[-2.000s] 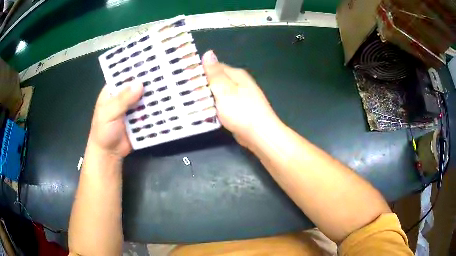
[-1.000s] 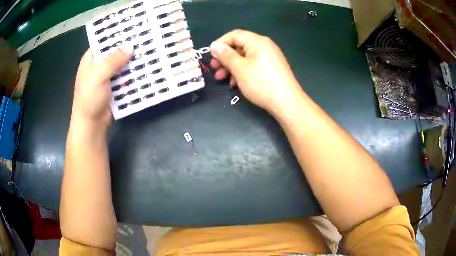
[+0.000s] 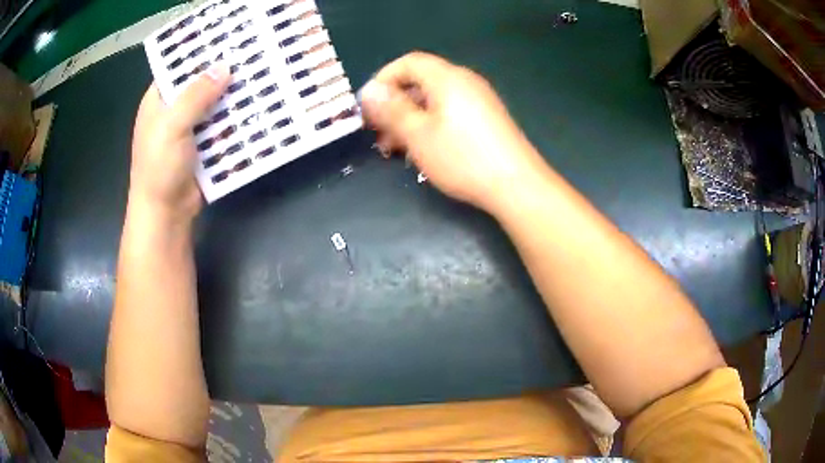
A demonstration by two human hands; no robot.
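Observation:
My left hand [image 3: 172, 145] grips the left side of a white component tray [image 3: 285, 90], thumb on top. The tray is tilted and has rows of dark slots, several with orange or reddish leads. My right hand [image 3: 434, 118] is at the tray's right edge, fingers curled and blurred; whether a part is between them cannot be told. A small white wired component [image 3: 338, 241] lies on the mat below the tray. Another small part [image 3: 347, 170] lies near the tray's lower right corner, and a white one [image 3: 421, 177] shows partly beneath my right hand.
The dark green mat [image 3: 434, 316] spans the bench. A blue box [image 3: 16, 231] is at left. Cardboard [image 3: 674, 36], a dark coil [image 3: 719, 80] and a solder-spattered plate [image 3: 715, 167] are at right, with cords beside a tan pot [image 3: 789, 262]. A tiny bit [image 3: 567, 17] lies at the back.
The tray has moved up and left in view. My right hand let go of its right edge, held a small white part beside it, and is now closer to that edge. More small parts show on the mat.

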